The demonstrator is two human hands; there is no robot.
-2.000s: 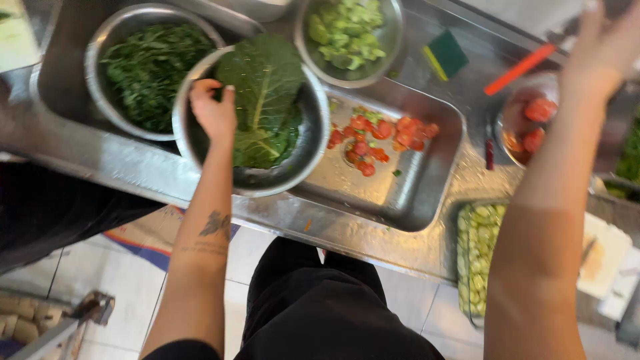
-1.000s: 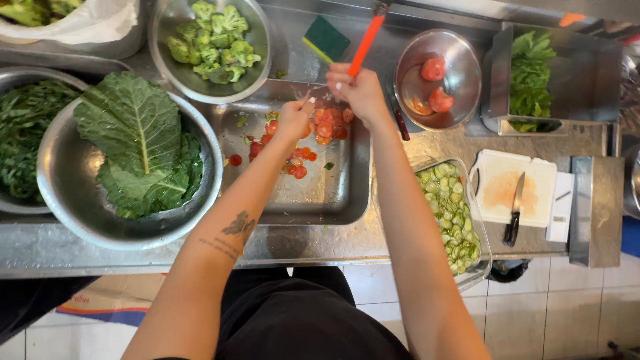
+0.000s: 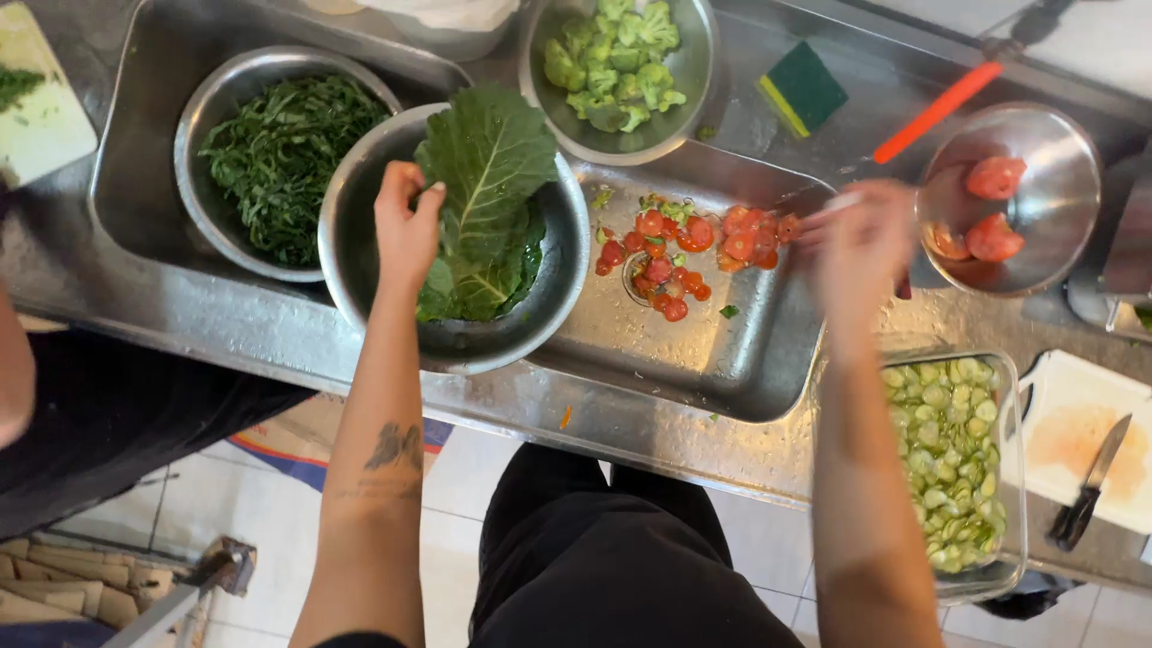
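My left hand (image 3: 409,211) is over the steel bowl (image 3: 562,270) of leafy greens, its fingers bent beside a large green leaf (image 3: 486,180); whether they pinch it I cannot tell. Blurred, my right hand (image 3: 864,234) is above the right end of the steel sink basin (image 3: 765,360), just right of the chopped tomato pieces (image 3: 747,238) lying in it; its fingers and anything in them are unclear. A steel bowl of broccoli (image 3: 621,67) stands behind the basin. Shredded greens (image 3: 288,166) fill another bowl at left. Tomato pieces (image 3: 994,238) lie in a bowl at right.
A green and yellow sponge (image 3: 803,88) and a red-handled faucet (image 3: 940,110) are behind the basin. Near the right front are a glass dish of sliced zucchini or cucumber (image 3: 954,459) and a white cutting board (image 3: 1071,405) with a knife (image 3: 1093,481). Another person's dark clothing (image 3: 117,423) is at left.
My left hand has moved from the sink basin to the bowl of leafy greens. My right hand has left the red handle and come down toward the basin's right end. The view has shifted.
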